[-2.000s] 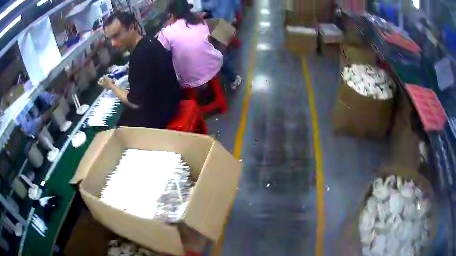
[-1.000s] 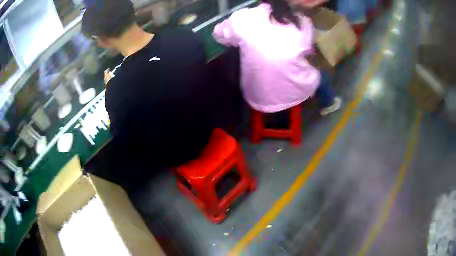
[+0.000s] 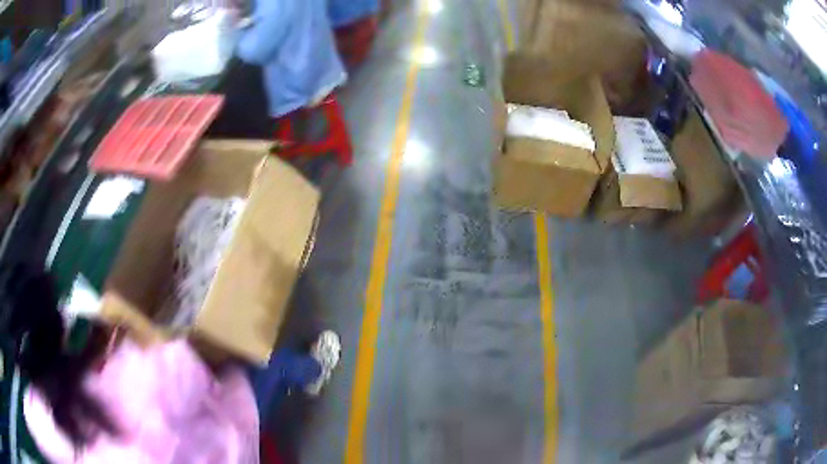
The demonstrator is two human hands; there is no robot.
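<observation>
Neither of my hands is in the picture. Nearest in front of me, at the lower left, a person in a pink top (image 3: pixel 150 403) sits beside the green bench (image 3: pixel 77 237). An open brown cardboard carton (image 3: pixel 258 258) stands by this person and holds a whitish tangled heap (image 3: pixel 207 249). A pink-red tray with compartments (image 3: pixel 159 136) lies at the carton's far edge. The picture is blurred, so small parts on the bench cannot be told.
A grey aisle between yellow lines (image 3: pixel 385 217) runs ahead. On the right stand open cartons with white contents (image 3: pixel 549 177), a brown carton (image 3: pixel 716 353) and a red stool (image 3: pixel 734 267). Farther left, a person in light blue (image 3: pixel 290 54) is on a red stool (image 3: pixel 315 131).
The view has moved forward along the aisle. The person in black and the carton of white pieces have left the picture; the person in pink is now at the lower left.
</observation>
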